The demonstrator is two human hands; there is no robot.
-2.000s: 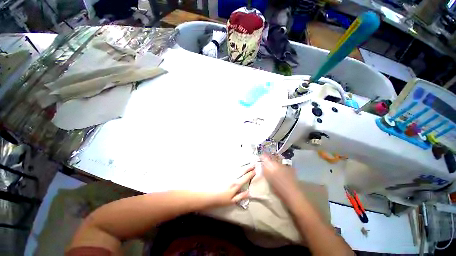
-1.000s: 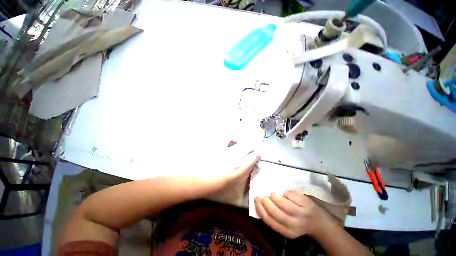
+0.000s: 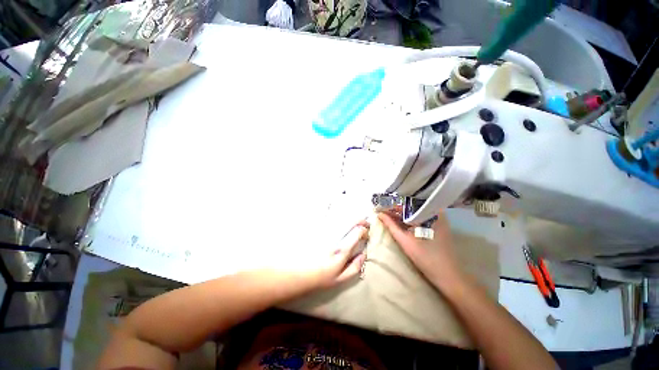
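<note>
A large beige garment panel point(image 3: 394, 300) lies on the front edge of the white table, its narrow far end just below the needle area of the sewing machine point(image 3: 549, 162). My left hand point(image 3: 347, 256) is on the panel's left side, fingers bent on the cloth near a small patterned edge. My right hand point(image 3: 419, 242) is on the panel's right side, fingertips close to the presser foot point(image 3: 388, 202), partly behind the machine head. The needle itself cannot be made out.
Red-handled snips point(image 3: 540, 276) lie right of the needle area. A turquoise bottle-shaped piece point(image 3: 350, 105) lies behind the work. Grey-beige cut pieces point(image 3: 97, 155) lie at far left on plastic. A teal arm point(image 3: 517, 32) rises above the machine head. A pale tub point(image 3: 578, 61) stands behind.
A second ago both hands held the cloth nearer the table's front edge with a white side showing. Now its beige side shows, and both hands are up by the presser foot.
</note>
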